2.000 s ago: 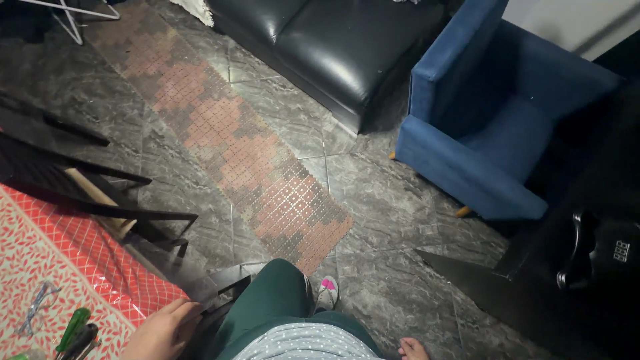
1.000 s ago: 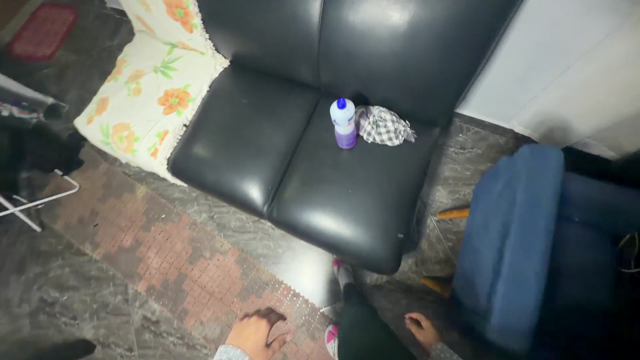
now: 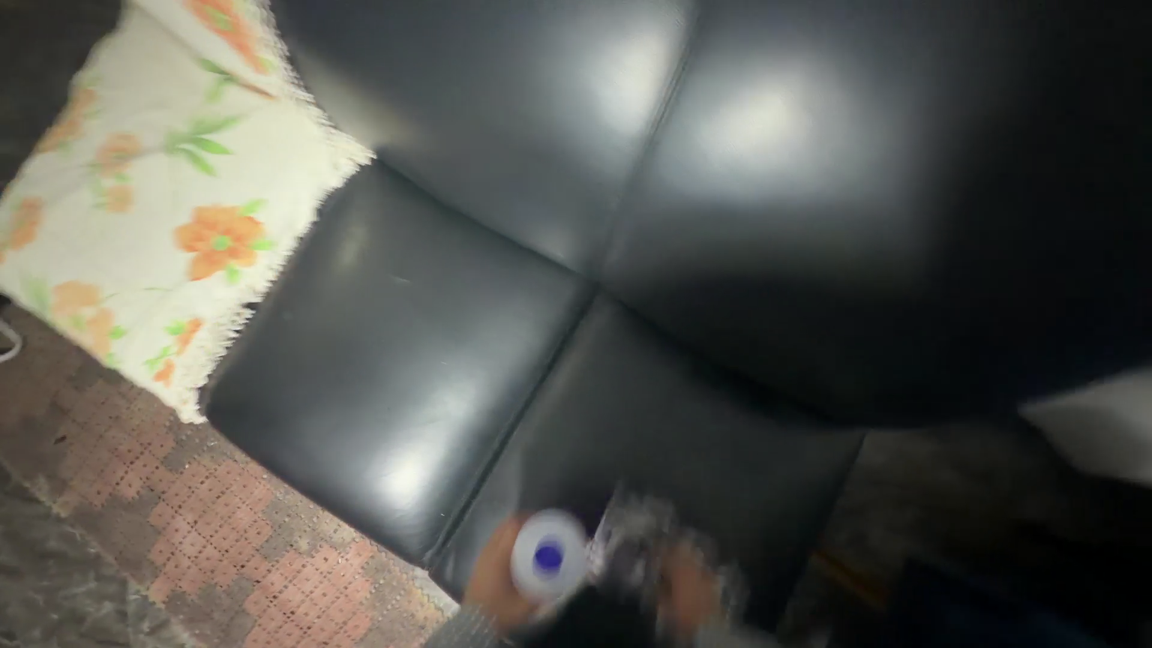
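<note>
Low in the view, my left hand (image 3: 495, 574) is wrapped around a plastic bottle (image 3: 551, 556), seen from above with its purple-blue cap toward me. Close beside it on the right, my right hand (image 3: 691, 589) is blurred and holds a checkered cloth (image 3: 634, 531), bunched and smeared by motion. Both hands are over the front part of the black sofa's right seat cushion (image 3: 684, 432). The bottle's lower part is hidden beneath its top.
A black leather-like sofa (image 3: 405, 342) fills most of the view. A white cloth with orange flowers (image 3: 153, 207) drapes its left part. A patterned runner rug (image 3: 261, 549) lies on the dark floor along the sofa's front. Something dark blue, blurred, is at the lower right.
The view has moved from the table and floor to close over the sofa. The bottle and checkered cloth stood on the seat one second ago; my hands, then apart from them, now hold them.
</note>
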